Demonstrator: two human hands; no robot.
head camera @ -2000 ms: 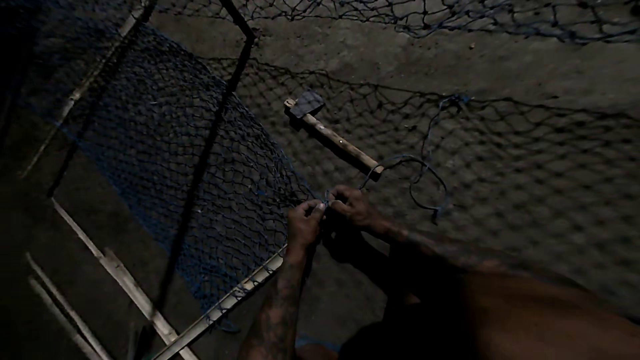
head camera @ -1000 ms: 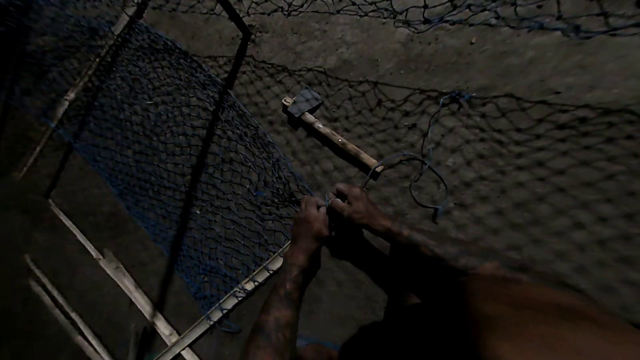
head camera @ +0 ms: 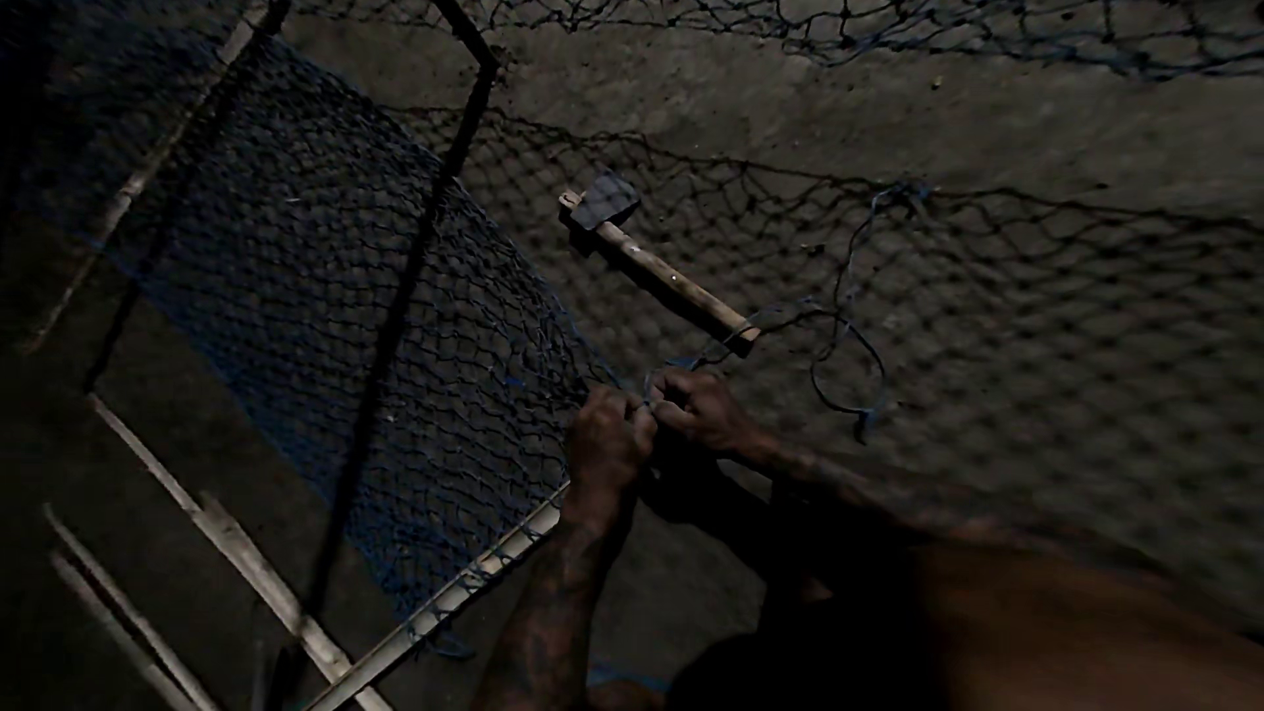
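A blue mesh net (head camera: 326, 267) stretches across the left, its lower end fastened along a pale wooden strip (head camera: 464, 592). At the net's right corner, my left hand (head camera: 607, 434) pinches the net edge or cord against the end of the strip. My right hand (head camera: 701, 410) touches it fingertip to fingertip, gripping a thin blue cord (head camera: 874, 370) that trails in a loop to the right. Just above the hands lies a hatchet (head camera: 676, 276) with a wooden handle and a dark metal head. The exact knot between my fingers is too dark to make out.
Split wooden strips (head camera: 247, 553) lie at lower left, and another stick (head camera: 148, 168) crosses the net at upper left. More netting (head camera: 889, 30) runs along the top edge. Net-patterned shadows and a dark line of shadow fall over the bare ground.
My left hand has shifted and turned slightly at the net corner, its fingers more curled. My right hand stays beside it; the hatchet has not moved.
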